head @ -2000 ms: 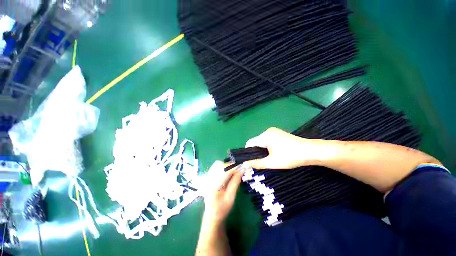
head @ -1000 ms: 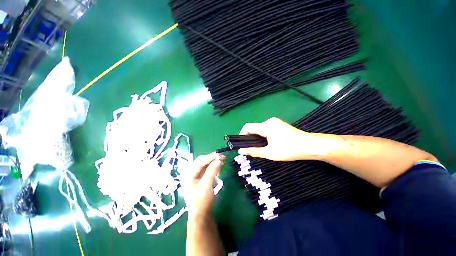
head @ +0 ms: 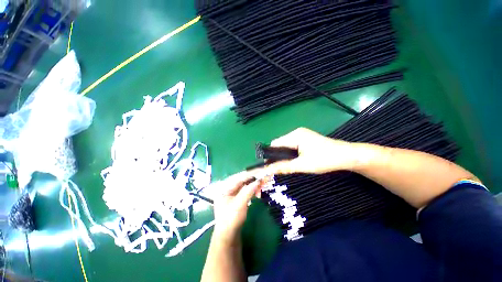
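Note:
My right hand (head: 303, 151) is closed around a bunch of black cables (head: 278, 153), cut ends pointing left. One cable end sticks out lower toward my left hand (head: 234, 201). My left hand's fingers are pinched close to that end, apparently on the white marker strip (head: 146, 165), which lies tangled to the left. A thin dark piece shows left of this hand; I cannot tell what it is. White markers (head: 287, 212) form a stepped row on the marked cable pile (head: 341, 206) under my right forearm. My fingers hide the exact contact.
A larger unmarked cable pile (head: 308, 49) lies at the far side, with a stray cable (head: 286, 69) diagonally across it. A clear plastic bag (head: 49, 121) and a dark bundle (head: 22, 212) lie at the left. Yellow lines (head: 140, 55) mark the green surface. Racks with blue bins stand top left.
My left hand moved away from the bunch, down and left, then came back up toward the cable end. My right hand still holds the bunch. The view shifted slightly.

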